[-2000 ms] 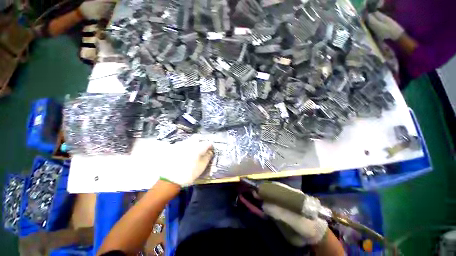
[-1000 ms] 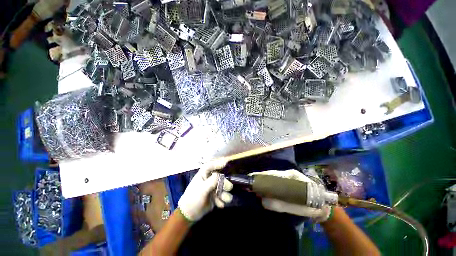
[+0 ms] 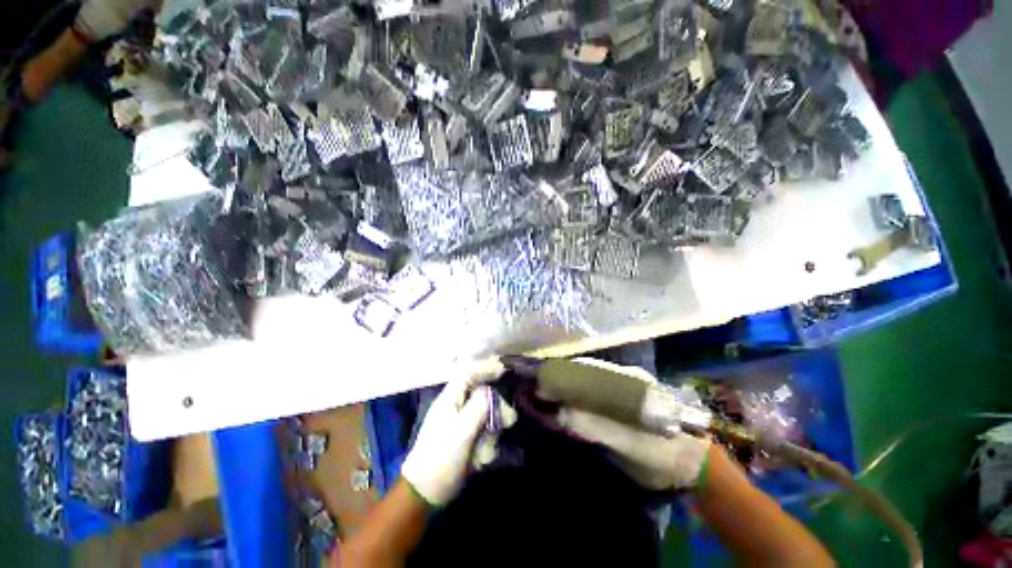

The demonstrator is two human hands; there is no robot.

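My left hand (image 3: 453, 435), in a white knitted glove, holds a small metal piece (image 3: 491, 411) between its fingers just below the table's front edge. My right hand (image 3: 633, 446), also gloved, is closed around the thick olive-grey air screwdriver (image 3: 594, 391). The driver's dark nose points left and meets the left fingertips. The exact contact of the nose with the metal piece is blurred. Loose thin screws (image 3: 533, 291) lie on the table above the hands. Perforated metal brackets (image 3: 513, 142) are heaped behind them.
A clear bag of silver pieces (image 3: 161, 272) sits at the table's left. A wrench (image 3: 879, 253) lies at the right end. Blue bins (image 3: 250, 488) stand below the edge. The air hose (image 3: 843, 483) curves down right. Another person's arm (image 3: 53, 58) shows upper left.
My left hand has left the tabletop and come below the edge with a small metal piece. The driver has swung level, its nose now at the left fingers, and tilted slightly during the last second.
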